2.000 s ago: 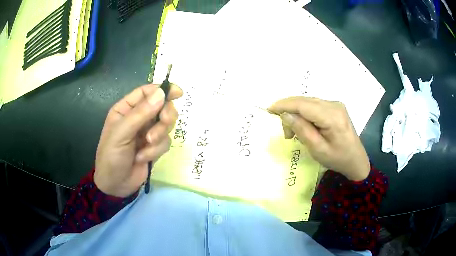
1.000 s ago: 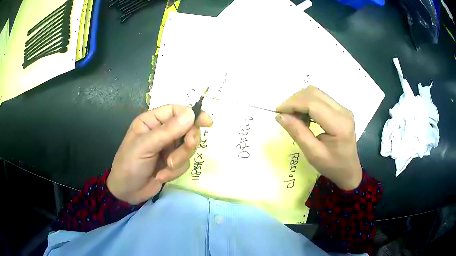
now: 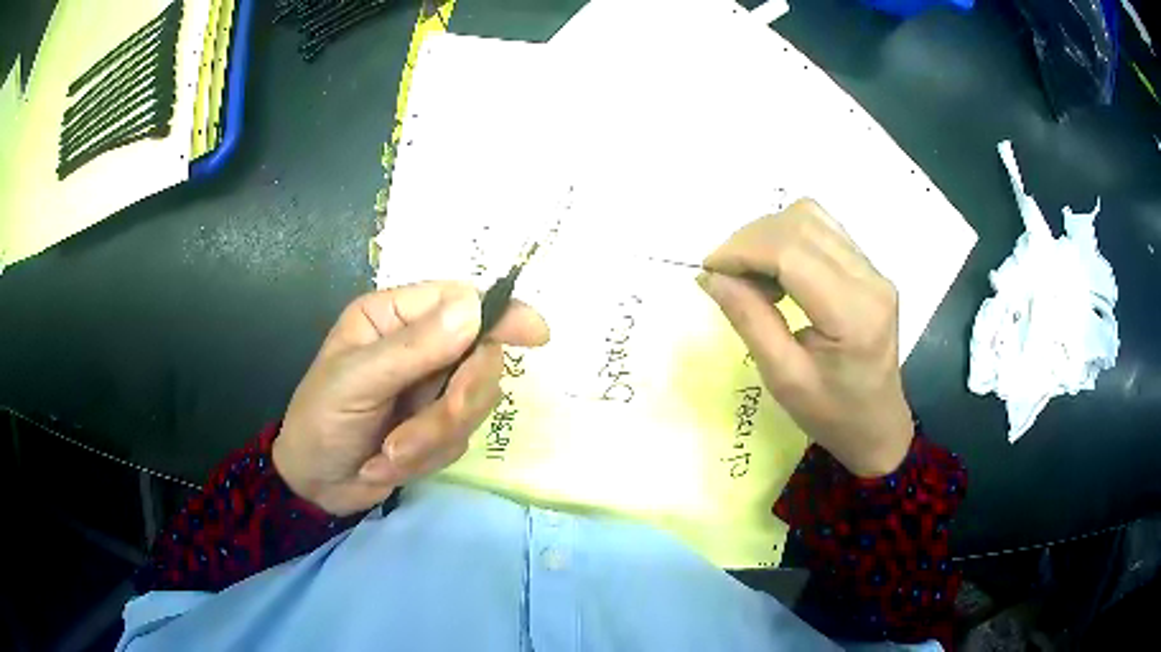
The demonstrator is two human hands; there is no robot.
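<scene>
My left hand pinches a black cable piece by its thick end sleeve between thumb and index finger. Its small brass-like tip points up and right. The rest of the piece is mostly hidden by my hand. My right hand pinches a very thin needle between thumb and fingertips, and it points left toward the piece. The needle's far end fades against the bright paper, and a gap shows between it and the tip. Both hands are above the handwritten paper sheets.
A crumpled white cloth lies at right. At upper left, a row of black pieces lies on cream paper beside a blue tray rim. Loose black pieces lie at the top, and a clear bag is at upper right.
My left hand has moved right and down from its place two seconds ago, tilting the piece rightward. The needle reached nearer the piece one second ago and now sits slightly farther away.
</scene>
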